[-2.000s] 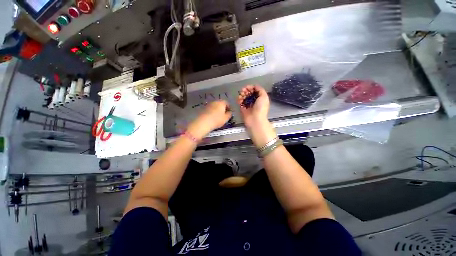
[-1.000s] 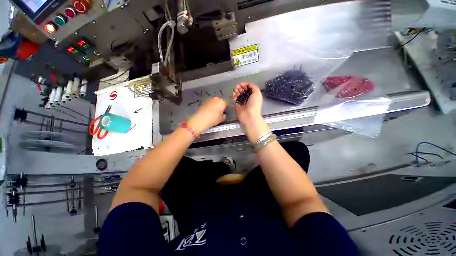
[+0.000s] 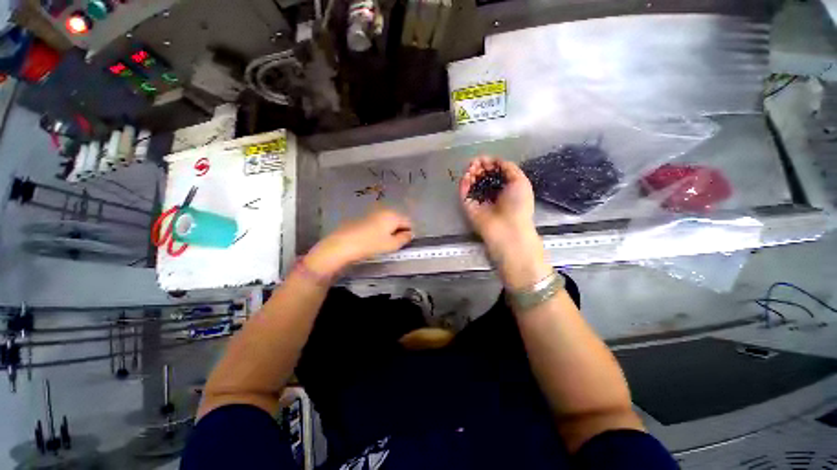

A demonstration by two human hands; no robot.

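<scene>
My right hand (image 3: 500, 197) is palm up above the tray with a heap of short black wires (image 3: 486, 185) in its cupped palm. My left hand (image 3: 374, 234) is blurred over the tray's front edge, fingers curled; whether it holds anything cannot be told. A few loose short wires (image 3: 372, 191) lie on the grey metal tray (image 3: 340, 168), beyond my left hand. A clear bag of black wires (image 3: 575, 176) lies just right of my right hand. A smaller bag of red wires (image 3: 686, 187) lies farther right.
A steel rule (image 3: 439, 251) runs along the tray's front edge. The machine head (image 3: 367, 55) stands behind the tray. Left of the tray, a white cover (image 3: 220, 262) bears a teal roll (image 3: 209, 229), red-handled scissors (image 3: 169, 229) and a bent wire. Crumpled clear film (image 3: 707, 252) overhangs the front edge at right.
My left hand has moved left and towards me, away from my right hand. The machine part that stood over the tray's left end has moved away, showing a yellow label on the white cover. The view has shifted.
</scene>
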